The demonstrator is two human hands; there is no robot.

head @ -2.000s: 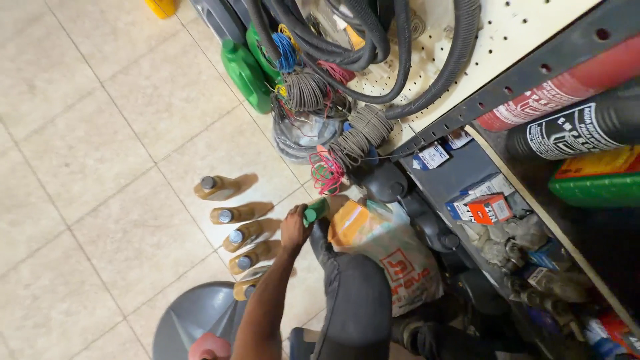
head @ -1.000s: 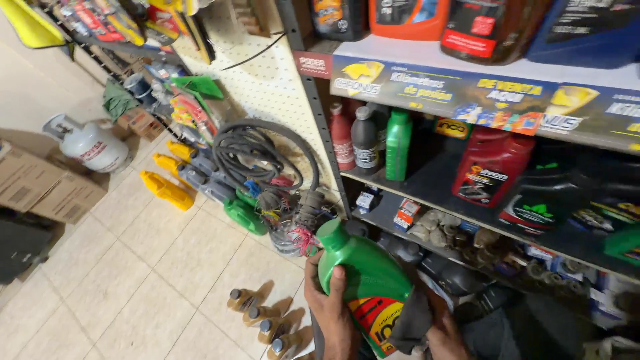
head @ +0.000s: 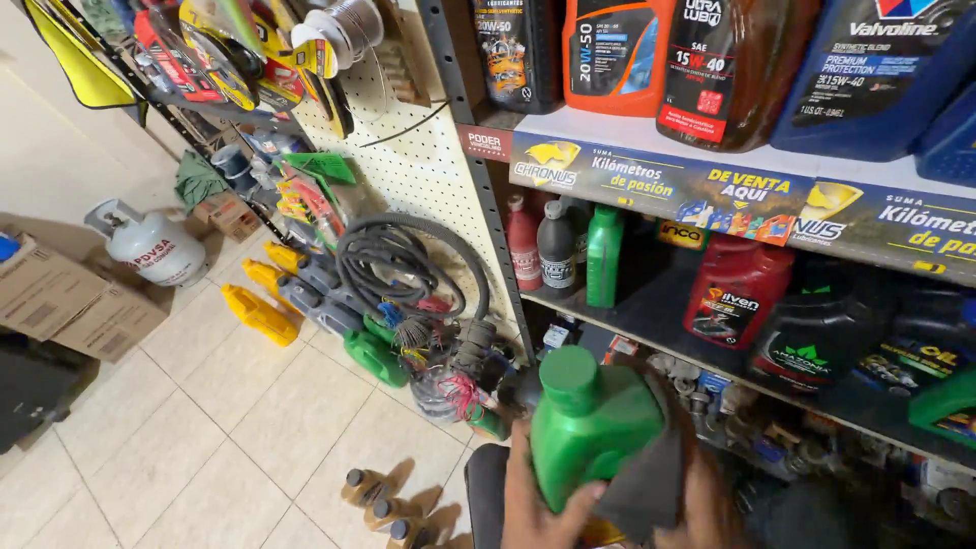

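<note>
Upright between my hands is a green plastic oil jug (head: 591,427) with a green screw cap. My left hand (head: 534,496) grips its left side, the thumb across the front. My right hand (head: 705,496) is at the other side and holds a dark grey cloth (head: 644,480) against the jug; that cloth hides part of the jug and some fingers. Both hands are slightly blurred. Beyond them, a slim green bottle (head: 604,258) stands on the middle shelf beside a dark bottle (head: 557,248) and a red bottle (head: 523,244).
Shelves of oil bottles rise at the right, with a shelf edge (head: 656,187) near my hands. Amber bottles (head: 366,486) stand on the tiled floor, lower left. Coiled black hose (head: 412,267), yellow jugs (head: 259,314), a gas cylinder (head: 152,244) and cardboard boxes (head: 69,293) lie farther off.
The view has swung up from the floor to the shelves. One second ago the green jug was tilted in my hands; now it is more upright, with the cloth across its front.
</note>
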